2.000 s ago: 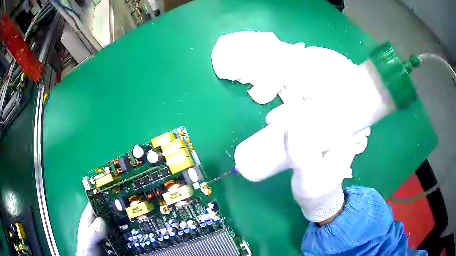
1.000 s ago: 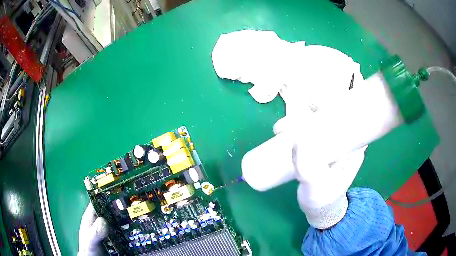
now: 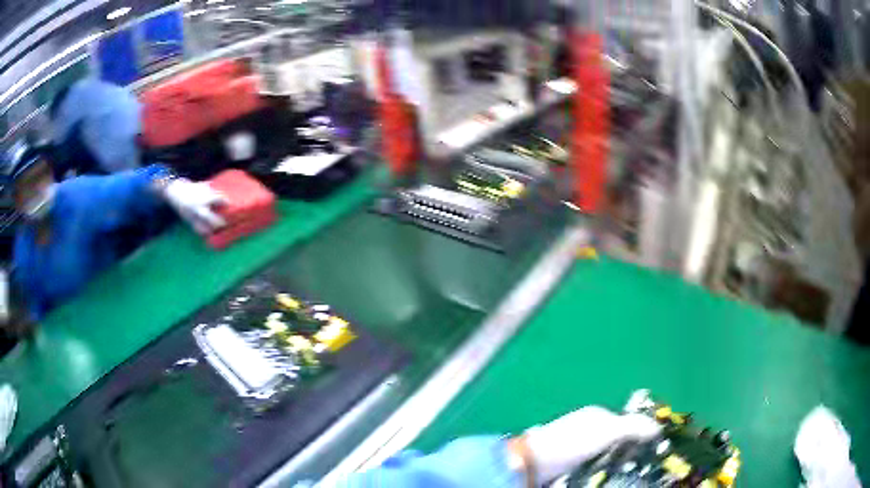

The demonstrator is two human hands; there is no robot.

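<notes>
The power board [image 3: 704,448] lies on the green bench at the bottom right, blurred and cut off by the lower edge, with yellow blocks at its right corner. My left hand [image 3: 596,437], in a white glove with a blue sleeve, grips the board's left side; its fingertips are blurred. A white rounded shape [image 3: 825,448] at the lower right looks like the end of the crumpled cloth. I make out no right hand and no syringe.
A conveyor with a metal rail [image 3: 477,357] runs left of the bench. On it are a board [image 3: 277,343] on a black tray [image 3: 367,367] and another board [image 3: 458,200] farther back. Across it, a person in blue [image 3: 86,224] has a gloved hand on a red block [image 3: 240,205].
The view has swung left and up to the conveyor and the other person. The board now shows at the bottom right. My right hand and the syringe have left the picture.
</notes>
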